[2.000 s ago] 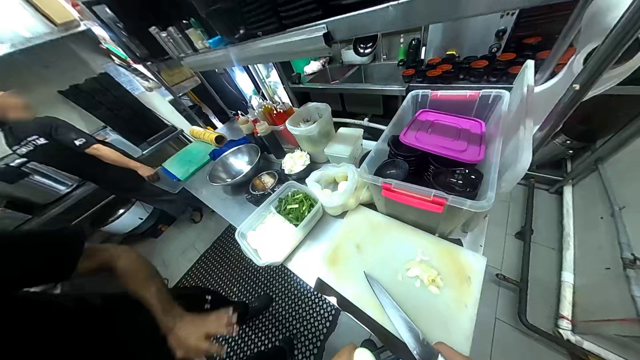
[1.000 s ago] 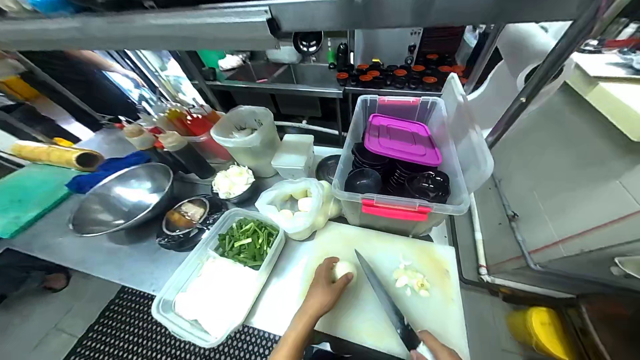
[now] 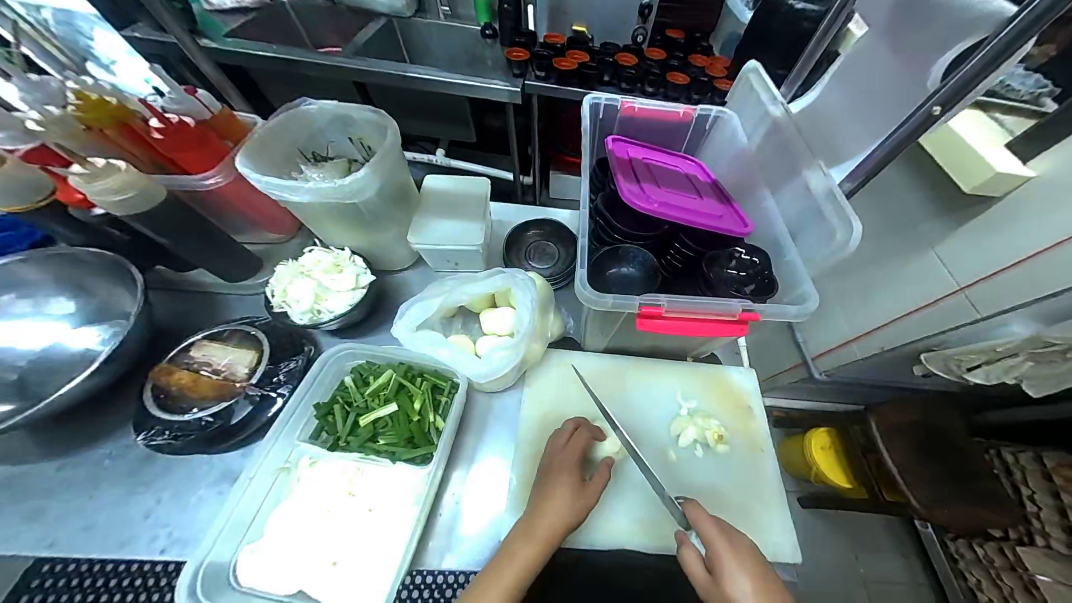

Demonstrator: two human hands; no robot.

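On the white cutting board (image 3: 720, 502), my left hand (image 3: 569, 473) holds a pale peeled onion (image 3: 609, 444), partly hidden by the fingers. My right hand (image 3: 724, 553) grips the handle of a long kitchen knife (image 3: 628, 444); its blade slants up and left across the board, just right of the onion. Pale cut pieces (image 3: 699, 430) lie to the right of the blade. Behind the board stands a plastic bag (image 3: 410, 322) of peeled onions (image 3: 497, 321). A clear tray (image 3: 450, 452) left of the board holds chopped green stalks (image 3: 387, 412) and a white food.
Behind the board is a clear bin (image 3: 804, 306) with black bowls (image 3: 625, 270) and a purple lid (image 3: 677, 186). Farther left stand a bowl of sliced white vegetable (image 3: 321, 285), a steel bowl (image 3: 67, 327), sauce bottles (image 3: 159, 209) and a white tub (image 3: 448, 222).
The view has swung right and moved closer to the board. My left hand, over the board's near edge two seconds ago, is now on the board with the onion. The knife has come into my right hand's grip.
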